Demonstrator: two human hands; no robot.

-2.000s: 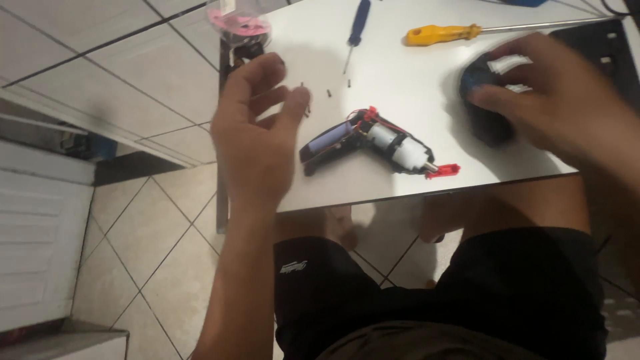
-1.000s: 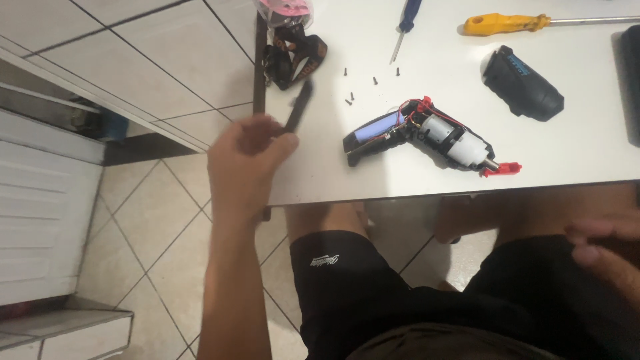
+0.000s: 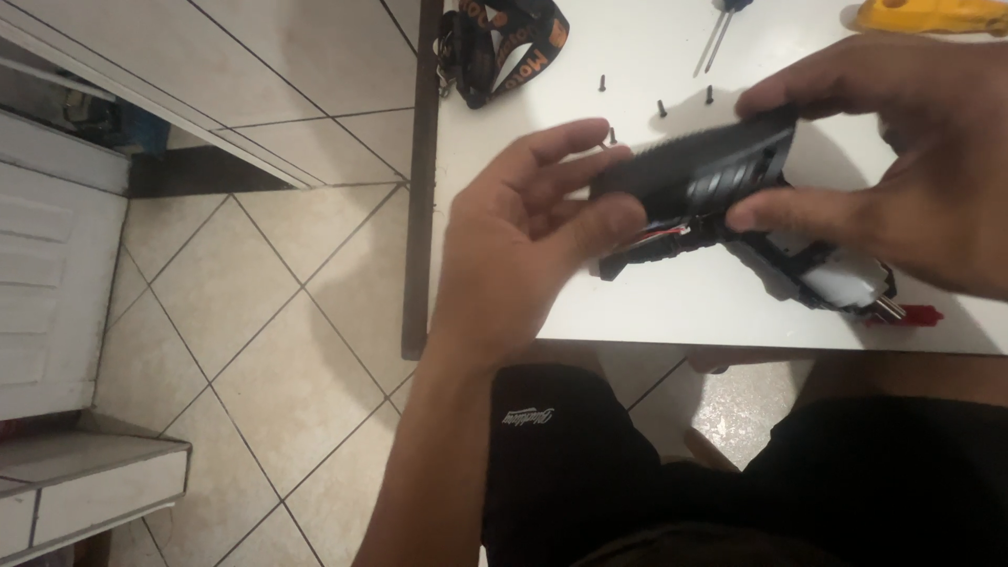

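Note:
Both my hands hold a black plastic grip cover (image 3: 697,161) with a ribbed edge. My left hand (image 3: 543,209) pinches its left end, and my right hand (image 3: 858,157) grips its right end between thumb and fingers. Under the cover lies the opened cordless screwdriver (image 3: 843,276) on the white table; its handle is partly hidden, and red wires show at the handle. The grey-white motor and gear housing and the metal chuck point to the lower right. A red plastic part (image 3: 917,316) lies by the chuck.
Several small dark screws (image 3: 661,109) lie on the white table (image 3: 630,315) behind my hands. A black lanyard (image 3: 512,47) with orange lettering rests at the left edge. At the back are a blue-handled screwdriver (image 3: 720,31) and a yellow handle (image 3: 933,16).
A second ago my left hand held a dark piece near the table's left edge and my right hand was low at the right. Now both hands hold the cover over the tool.

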